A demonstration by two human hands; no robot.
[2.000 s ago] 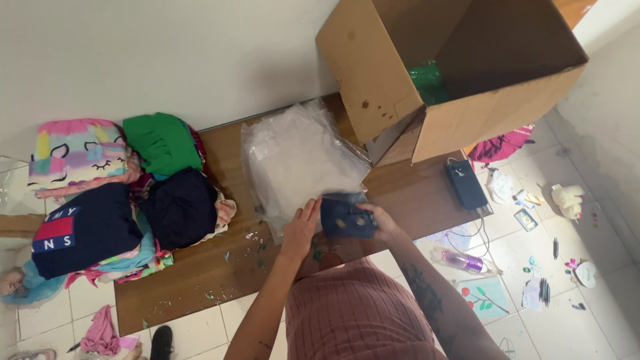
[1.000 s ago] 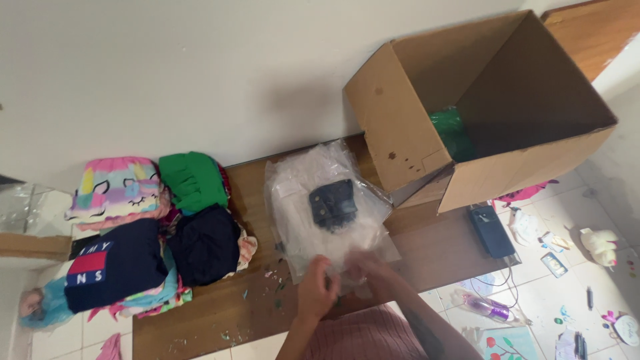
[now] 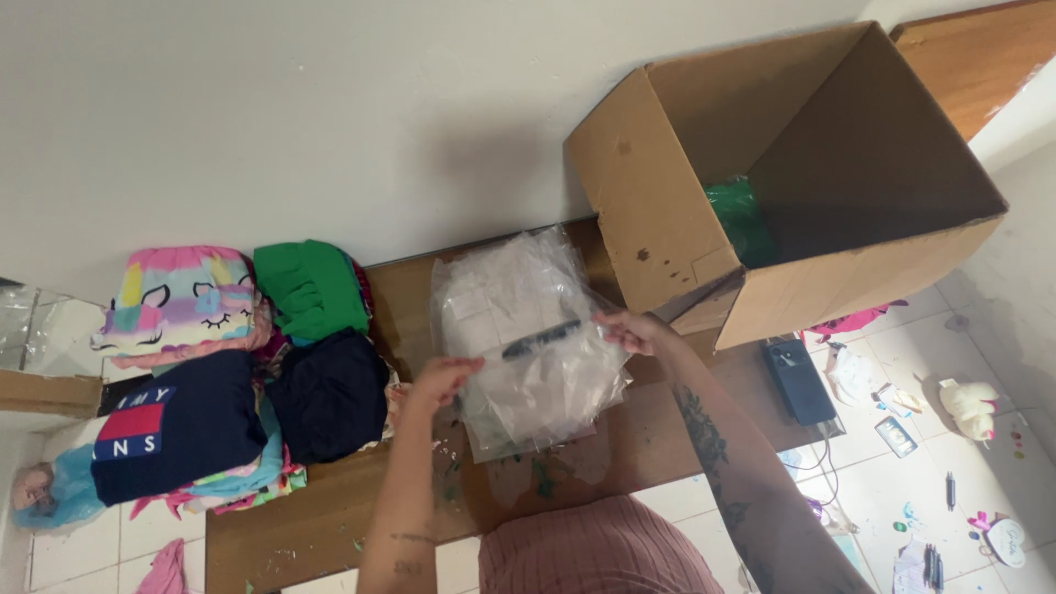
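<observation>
Both my hands hold a clear plastic bag [image 3: 540, 371] by its edge, pulled out between them above a stack of clear bags [image 3: 516, 285] on the brown wooden board. My left hand [image 3: 450, 379] pinches the left end of the edge. The right end is pinched by my right hand [image 3: 634, 332]. A dark blue folded garment [image 3: 540, 340] shows as a narrow band between the hands, partly hidden by the plastic; whether it is inside the bag I cannot tell.
Folded clothes [image 3: 186, 433] lie in several piles at the left. A large open cardboard box [image 3: 866, 276] with a green bagged item [image 3: 738, 219] stands at the right, near a dark phone [image 3: 799, 384]. Small toys and a plush [image 3: 969, 408] litter the tiled floor.
Two seconds ago my hands held the dark blue garment at the stack's lower edge; one second ago it lay flat on the bags. Now my hands are wider apart, with a bag's edge between them.
</observation>
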